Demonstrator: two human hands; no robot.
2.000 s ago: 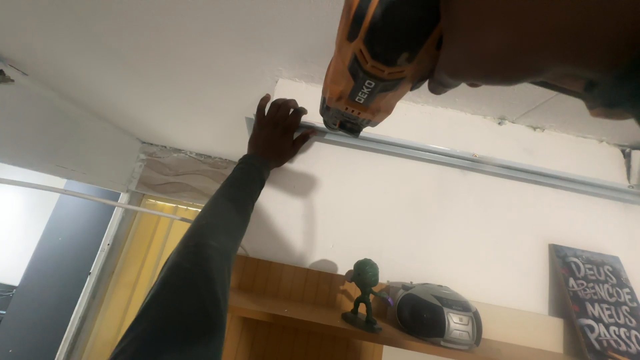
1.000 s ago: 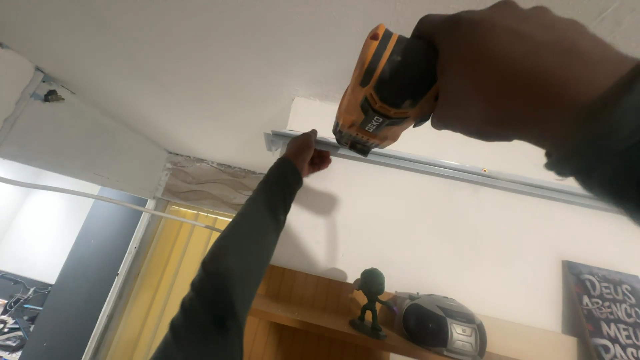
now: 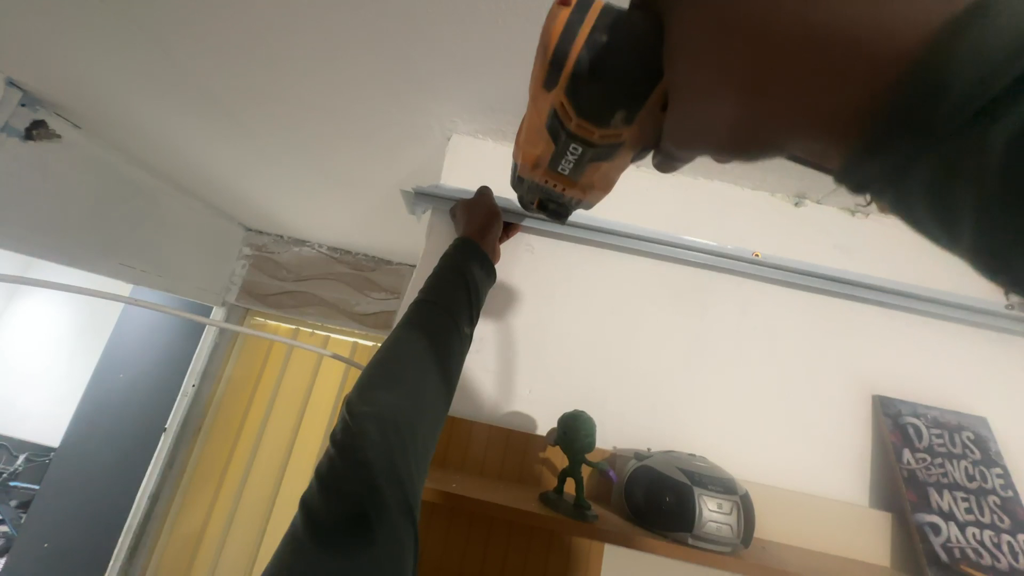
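Note:
My right hand (image 3: 728, 80), at the upper right, grips an orange and black DEKO cordless power tool (image 3: 580, 112). The tool's nose is over a long metal profile (image 3: 680, 246) that runs along the white wall below the ceiling; whether it touches is hidden. Just left of the nose, my left hand (image 3: 482, 222) pinches the profile near its left end, arm stretched up. A screw head (image 3: 756, 254) shows on the profile farther right.
Below, a wooden shelf (image 3: 488, 490) holds a dark green figurine (image 3: 574, 464) and a silver portable stereo (image 3: 688, 498). A lettered sign (image 3: 956, 488) stands at right. A white cable (image 3: 184, 314) crosses before yellow vertical blinds (image 3: 264, 432). A dark fixture (image 3: 40, 130) juts from the upper left.
My left hand, raised with fingers spread at the profile two seconds ago, has closed on its edge. The tool stays close to the profile, just right of that hand.

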